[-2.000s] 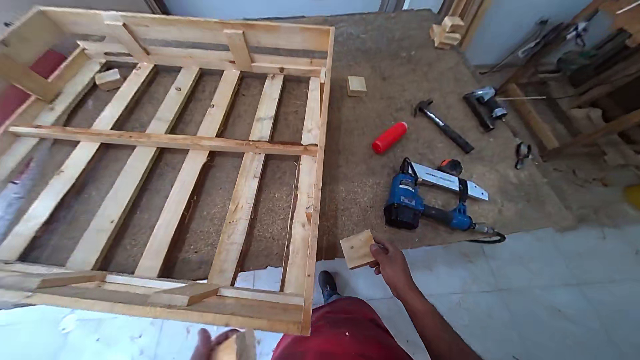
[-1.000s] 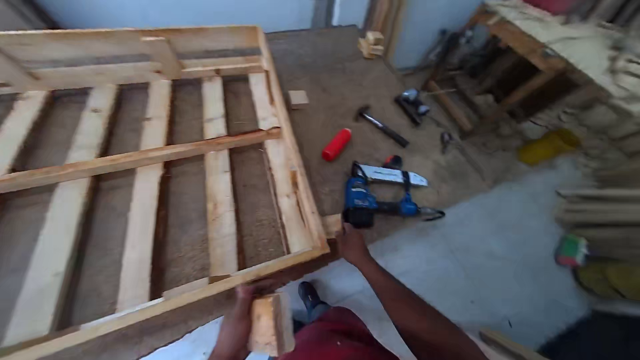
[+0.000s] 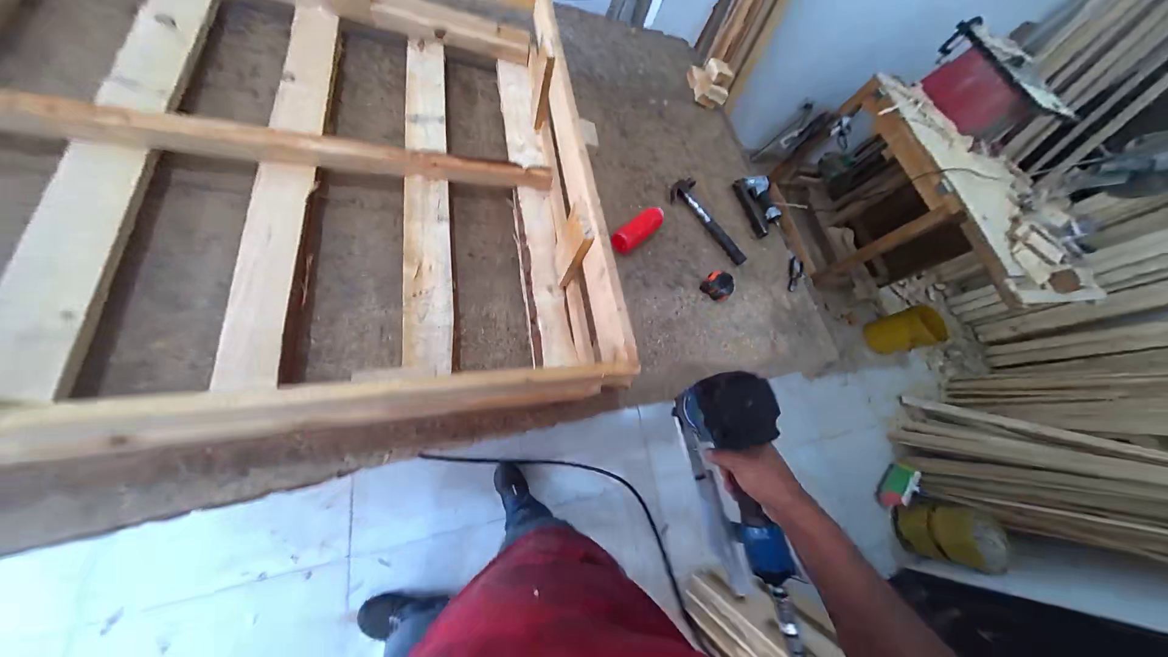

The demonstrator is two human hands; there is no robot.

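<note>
My right hand [image 3: 757, 476] grips the handle of a blue and black pneumatic nail gun [image 3: 730, 411], held over the floor just off the table's edge. Its air hose [image 3: 630, 493] curves across the tiles beside my legs. My left hand is out of view. On the left lies a wooden frame [image 3: 511, 388] with slats and a long crossbar [image 3: 274, 141]. Two small wood blocks [image 3: 575, 239] stand against the inside of its near right rail.
On the worktable [image 3: 757, 328] are a red bottle [image 3: 638, 230], a claw hammer [image 3: 708, 221], a tape measure [image 3: 718, 285], a second air tool [image 3: 757, 205] and pliers [image 3: 795, 273]. Wood offcuts [image 3: 710, 82] sit at the back. Stacked boards [image 3: 1031, 438] and a yellow container [image 3: 905, 329] are at right.
My right hand has picked up the nail gun, which lay on the table earlier. My left hand, which held a wood block, has gone out of view. Blocks now stand at the frame's right rail.
</note>
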